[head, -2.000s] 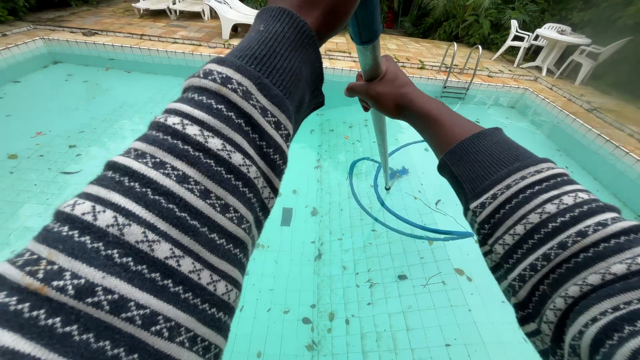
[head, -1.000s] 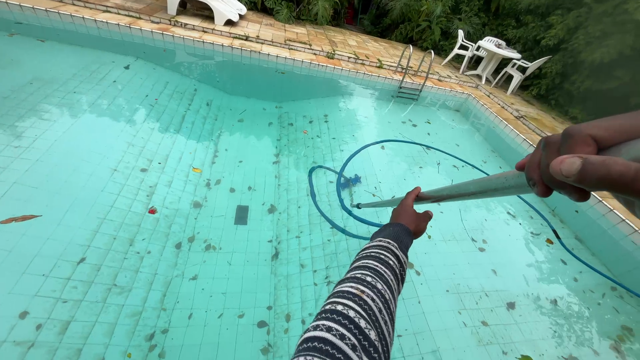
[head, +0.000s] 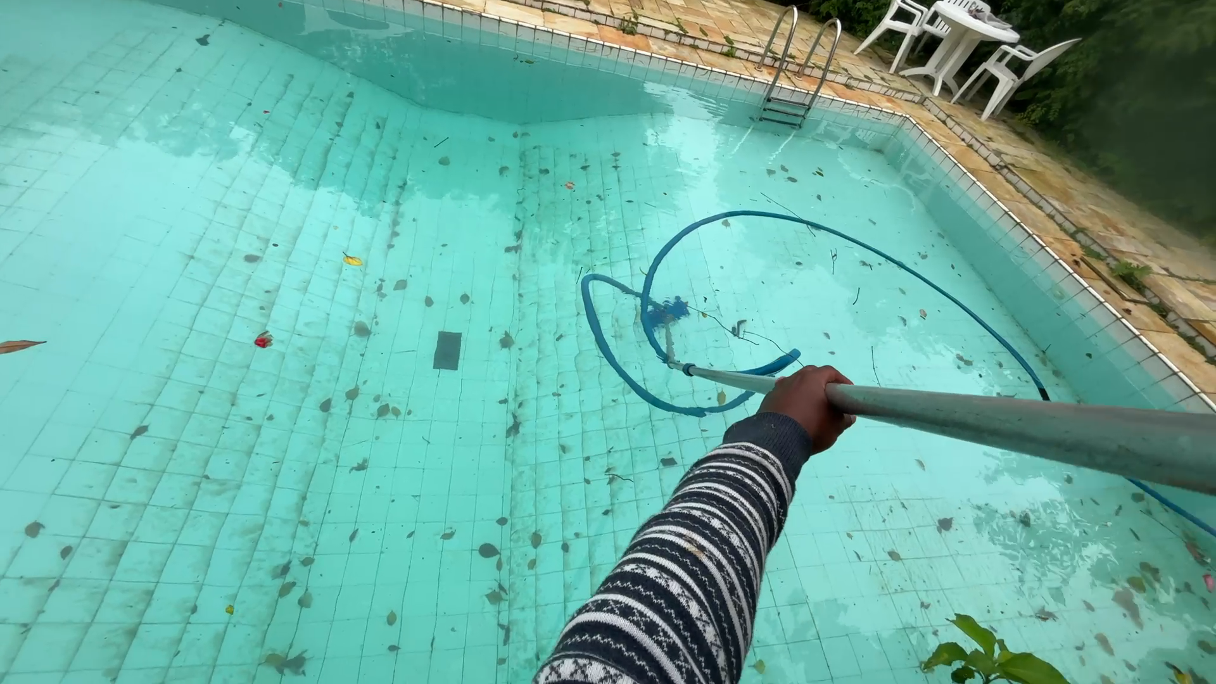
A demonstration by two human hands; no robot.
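Note:
My left hand (head: 809, 407) is closed around a long, worn green-grey telescopic pole (head: 1026, 432), its striped knit sleeve rising from the bottom. The pole slants from the right edge down to the water, where its thinner far section meets a joint. Beyond that joint, a blue pool vacuum head (head: 668, 311) lies underwater, blurred by ripples. A blue hose (head: 860, 249) loops around it and runs off to the right. My right hand is out of view, as is the pole's near end.
Leaves and a dark square plate (head: 447, 351) show on the tiled pool floor. A metal ladder (head: 787, 106) stands at the far edge, with white plastic chairs and a table (head: 971, 27) behind. Stone paving (head: 1092, 223) borders the right side; a green plant (head: 993, 655) pokes in below.
The pole has swung from nearly upright to slanting off to the right. My right hand, on the pole one second ago, has left the view. The camera view has turned.

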